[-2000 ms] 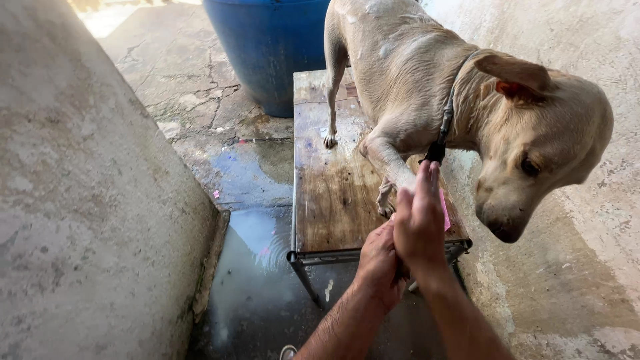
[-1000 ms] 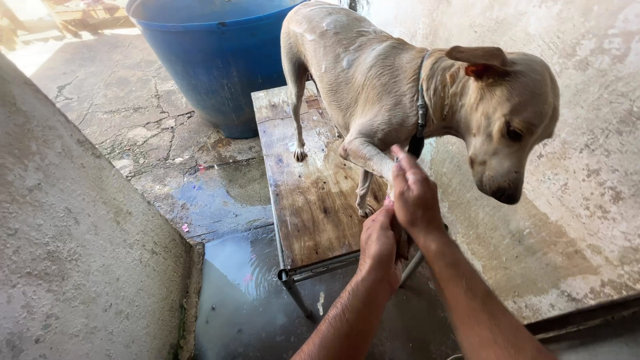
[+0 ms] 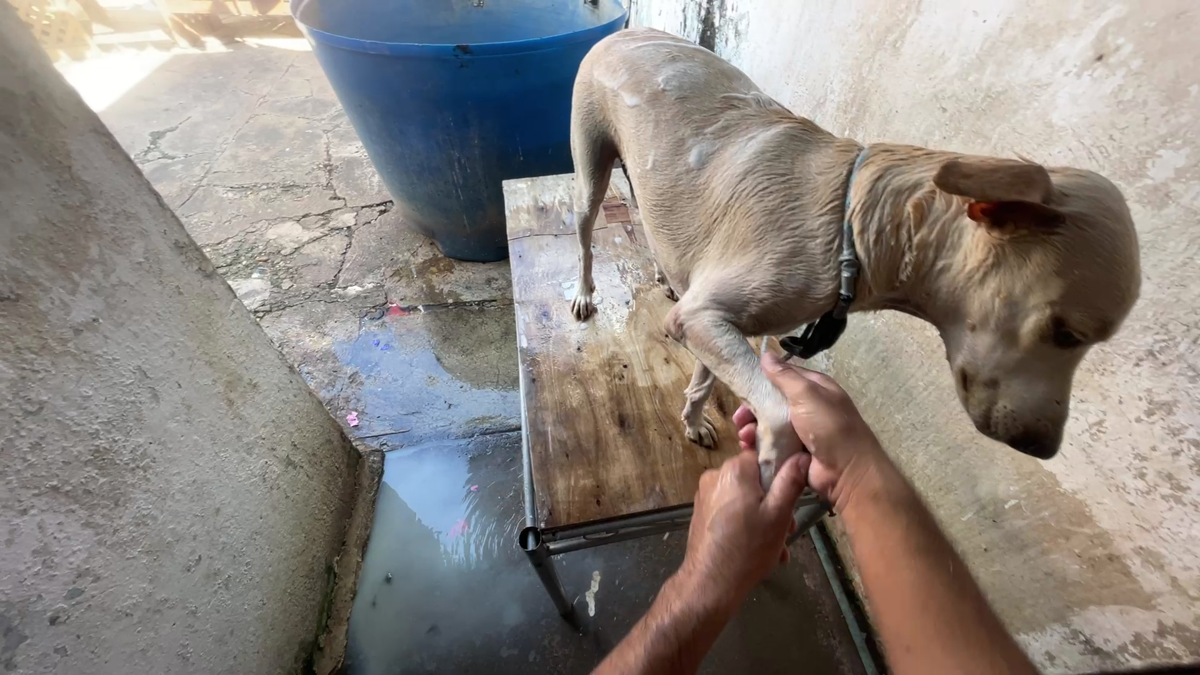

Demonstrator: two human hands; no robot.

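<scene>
A wet, light tan dog (image 3: 750, 206) with patches of white foam on its back stands on a wooden-topped table with a metal frame (image 3: 609, 431). Its head hangs down to the right, and a collar (image 3: 849, 253) with a black buckle circles its neck. One front leg (image 3: 741, 366) is raised off the wood. My left hand (image 3: 745, 516) is closed around the paw end of that leg, near the table's front edge. My right hand (image 3: 816, 422) wraps the same leg just above, its thumb along the leg and its fingertips showing behind it.
A large blue plastic tub (image 3: 459, 112) stands behind the table on a cracked concrete floor (image 3: 272, 178). A rough wall (image 3: 159, 375) rises at the left, and another wall (image 3: 1106, 525) runs along the right side. Water (image 3: 422, 553) pools on the floor beside the table.
Both hands, earlier pressed around the raised front leg with the right fingers extended, now wrap it with fingers curled, and more of the leg shows. The view has shifted.
</scene>
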